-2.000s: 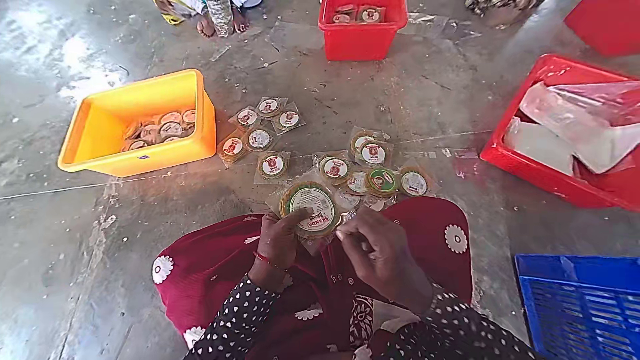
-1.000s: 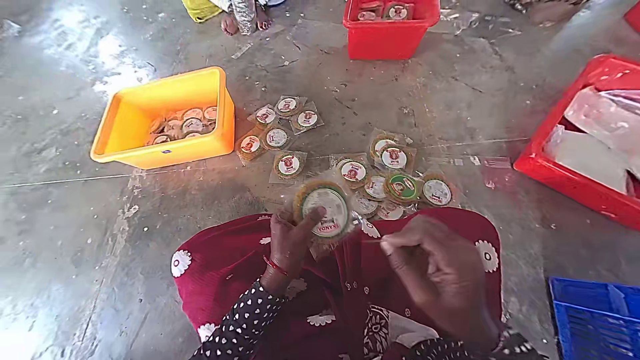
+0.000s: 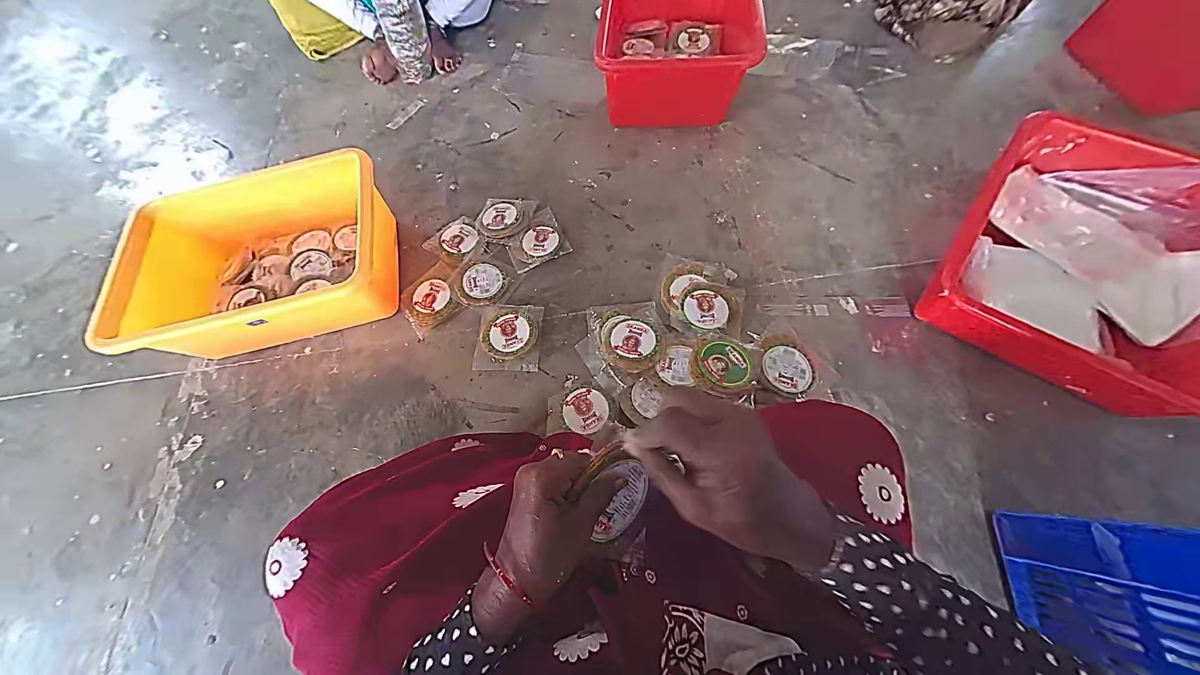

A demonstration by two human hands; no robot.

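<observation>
My left hand (image 3: 553, 520) grips a round packet (image 3: 621, 502) of flat discs with a white printed label, tilted on its edge above my lap. At the packet's upper edge is my right hand (image 3: 727, 469), fingers bent together; whether it pinches the clear wrapper is hidden. Just beyond my hands lie several similar round packets, among them one with a green label (image 3: 725, 363) and one with a white label (image 3: 586, 411). A looser group, including a single packet (image 3: 509, 334), lies farther left on the floor.
A yellow tub (image 3: 382, 253) of round packets stands left. Beyond are a red tub (image 3: 680, 94) with packets and another person's feet (image 3: 412, 64). On the right are a red tub (image 3: 947, 281) holding plastic-wrapped white material and a blue crate (image 3: 1097, 539).
The packet in my left hand has turned from face-up to tilted on edge. My right hand has come in against it. A white-labelled packet now shows on the floor just beyond my left hand.
</observation>
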